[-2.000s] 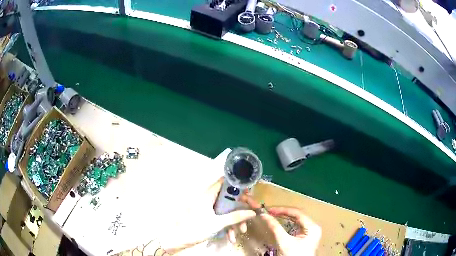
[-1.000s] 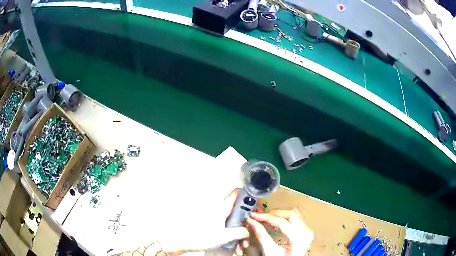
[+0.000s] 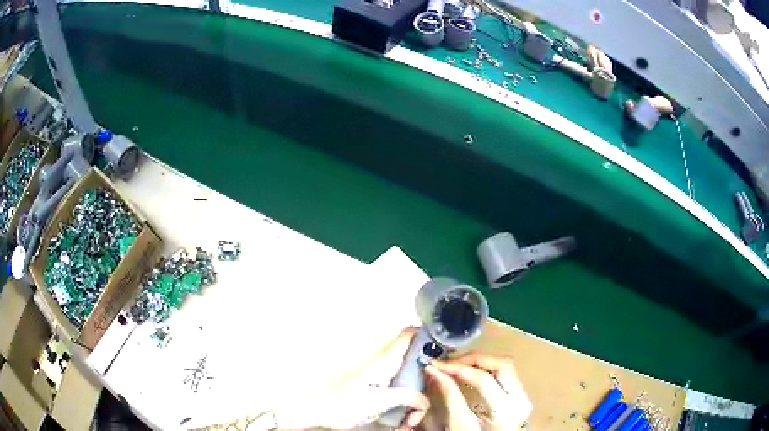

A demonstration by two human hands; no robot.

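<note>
A grey handheld device with a round cup-like head (image 3: 455,313) and a straight handle is held over the white sheet near the bench's front right part. My left hand (image 3: 381,389) is closed around its handle from the left. My right hand (image 3: 482,389) has its fingertips on the handle just below the head, at a dark round spot. Whether the right fingers pinch a small part is hidden. Blue battery cells (image 3: 609,407) lie in a row at the lower right.
A cardboard box (image 3: 126,282) of green boards stands at left, beside a loose pile of boards (image 3: 179,282). Another grey unit (image 3: 504,259) lies on the green belt (image 3: 337,210). Across it are a black box (image 3: 371,27), more units and a person's hands (image 3: 600,59).
The device has moved right and slightly down, its head tilting more to the right. The right fingers have moved closer to the head. Hands have appeared across the belt.
</note>
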